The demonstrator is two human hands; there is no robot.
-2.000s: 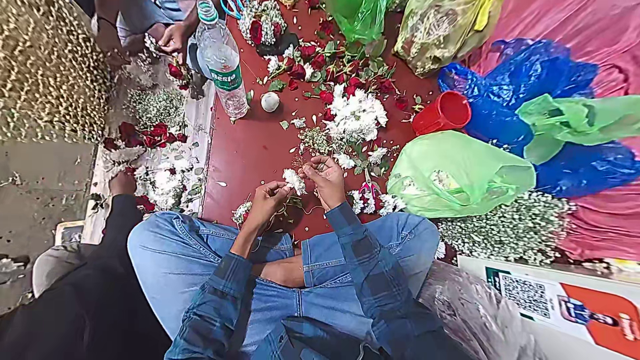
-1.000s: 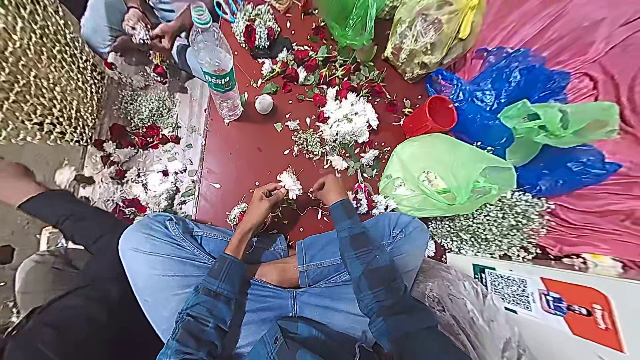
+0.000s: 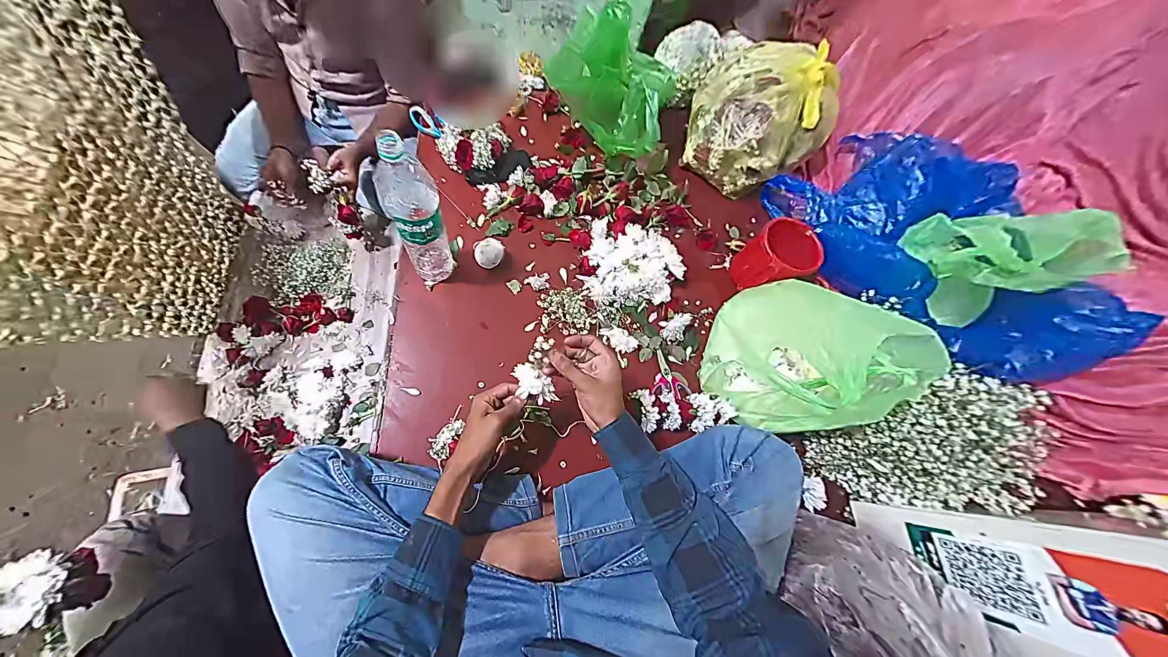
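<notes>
Between my hands is a white chrysanthemum (image 3: 534, 382), pinched at its left side by the fingertips of my left hand (image 3: 491, 415). My right hand (image 3: 589, 374) holds a small sprig of filler flowers (image 3: 540, 349) just above the bloom. Thin thread runs below both hands, near some green leaves. A short flower string (image 3: 446, 440) lies left of my left hand. Beyond my hands, a heap of white chrysanthemums (image 3: 634, 265) and red roses (image 3: 625, 214) with stems lie on the red surface (image 3: 438, 338). Small scissors (image 3: 671, 381) lie right of my right hand among white flower pieces.
A water bottle (image 3: 412, 210) and a thread ball (image 3: 489, 253) stand ahead left. A red cup (image 3: 778, 253), a light green bag (image 3: 821, 356) and blue bags (image 3: 912, 201) are at right. One person works flowers ahead left; another person's dark sleeve (image 3: 214, 465) is at left.
My right hand has come back close to the white chrysanthemum, now with a small sprig at its fingers; a second ago it was apart. The view shows more of the person ahead.
</notes>
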